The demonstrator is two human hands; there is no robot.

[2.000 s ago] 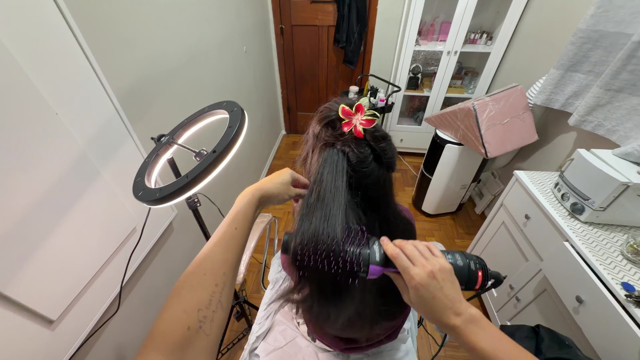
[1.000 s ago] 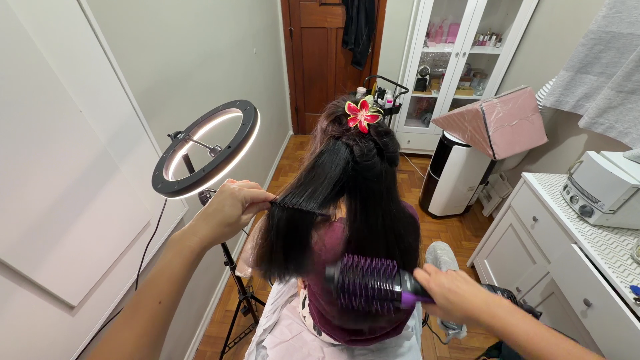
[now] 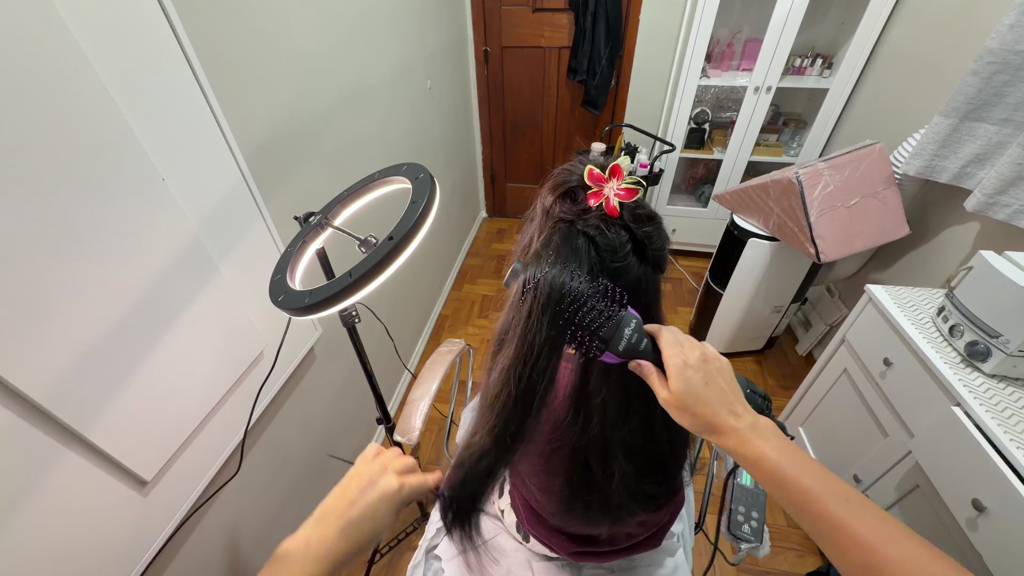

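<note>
A person with long dark hair [image 3: 608,432] sits with their back to me, in a maroon top. A red flower hair clip [image 3: 613,187] sits on top, where part of the hair is gathered up. My right hand [image 3: 696,380] grips the handle of a black and purple hot-air brush [image 3: 594,312], whose bristles lie against the hair at the back of the head. My left hand [image 3: 384,488] is at the lower left, its fingers closed beside the ends of a hair section; a thin dark pointed tool shows beside it, and whether the fingers pinch hair I cannot tell.
A lit ring light [image 3: 356,240] on a stand is at the left, near a chair armrest [image 3: 428,392]. On the right are a white drawer cabinet [image 3: 904,384], a white appliance [image 3: 988,316] and a pink wedge-shaped cushion [image 3: 852,200]. A handheld control [image 3: 746,508] hangs beside the chair.
The brush has moved up from the lower hair to the back of the head. My left hand has moved down; one second ago it held a hair section out to the left.
</note>
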